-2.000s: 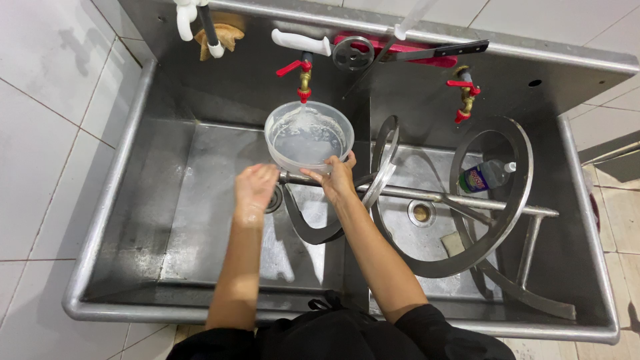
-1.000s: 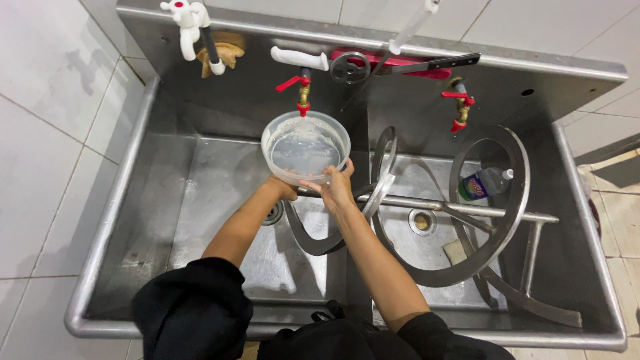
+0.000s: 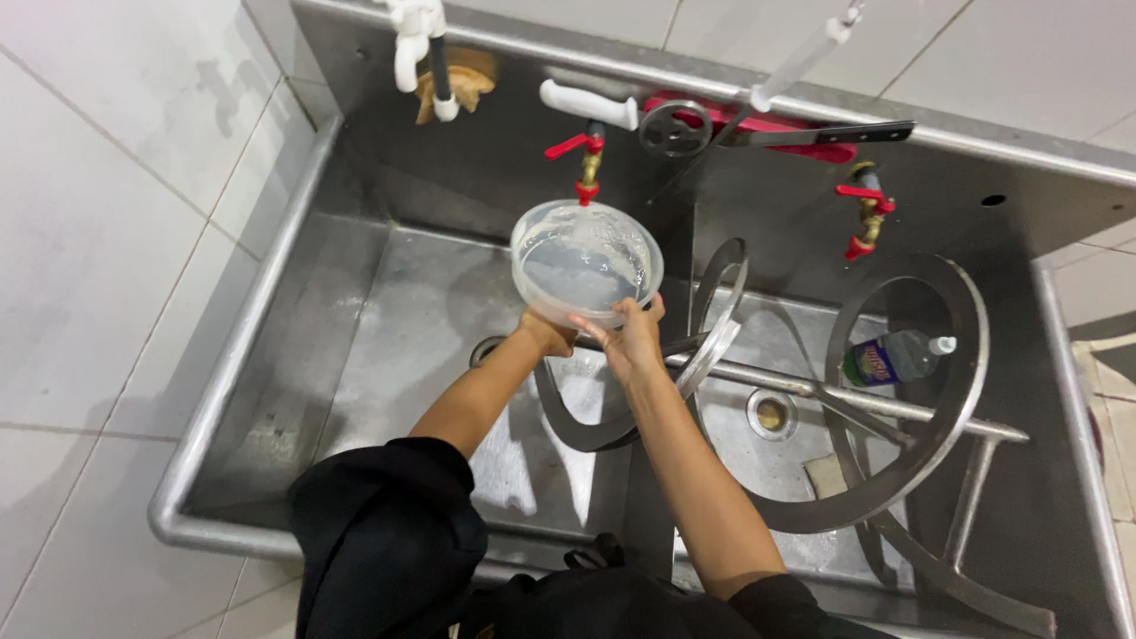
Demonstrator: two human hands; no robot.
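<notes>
A round translucent plastic container [image 3: 586, 266] with whitish residue on its inner wall is held below a brass tap with a red handle [image 3: 587, 164]. My right hand [image 3: 628, 337] grips its near right rim, thumb and fingers at the edge. My left hand [image 3: 548, 333] is under the near left side, its fingers partly hidden by the container. Just right of my hands, a large metal spiral mixer blade on a shaft [image 3: 772, 377] lies across both basins of the stainless steel sink [image 3: 240, 355].
A second red-handled tap [image 3: 865, 213] is over the right basin, where a plastic bottle with green liquid [image 3: 892, 358] and a sponge-like pad [image 3: 825, 477] lie. Along the back ledge are a white-handled tool [image 3: 590, 105], a black-handled knife [image 3: 861, 133] and a metal disc [image 3: 676, 129]. A white tap [image 3: 413, 40] hangs at the left.
My left hand was apart from the container's near left side two seconds ago; it has since moved under it. My right hand has kept its hold at the near right rim.
</notes>
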